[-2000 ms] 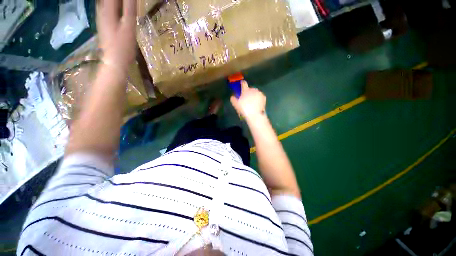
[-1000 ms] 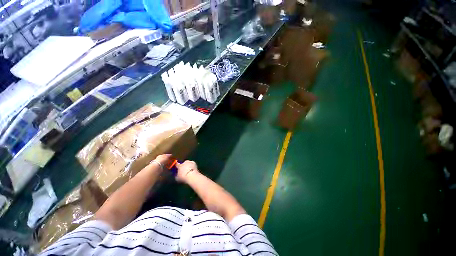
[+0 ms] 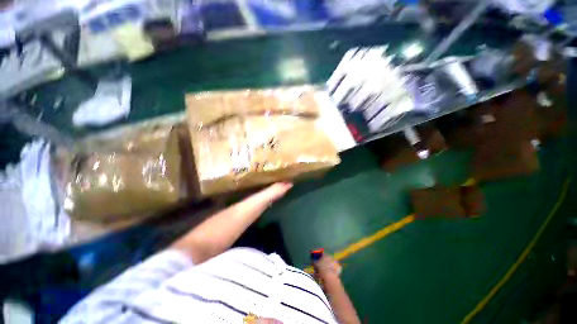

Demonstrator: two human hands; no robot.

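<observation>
A brown carton with black handwritten marks and shiny clear tape lies on the bench in front of me. My left hand is at its lower front edge, near the right end; its fingers are blurred and partly hidden, so its grip cannot be told. My right hand is lower right, away from the carton, and holds the tape dispenser, of which a small red and blue part shows. A second taped carton lies just left of the first.
White folded pieces and a white sheet with a small red item lie right of the carton. White packets are at left. An open brown box stands on the green floor at right.
The view has swung back down to the cartons. My hands, together at the dispenser one second ago, are apart; the right has moved away from the carton with the dispenser.
</observation>
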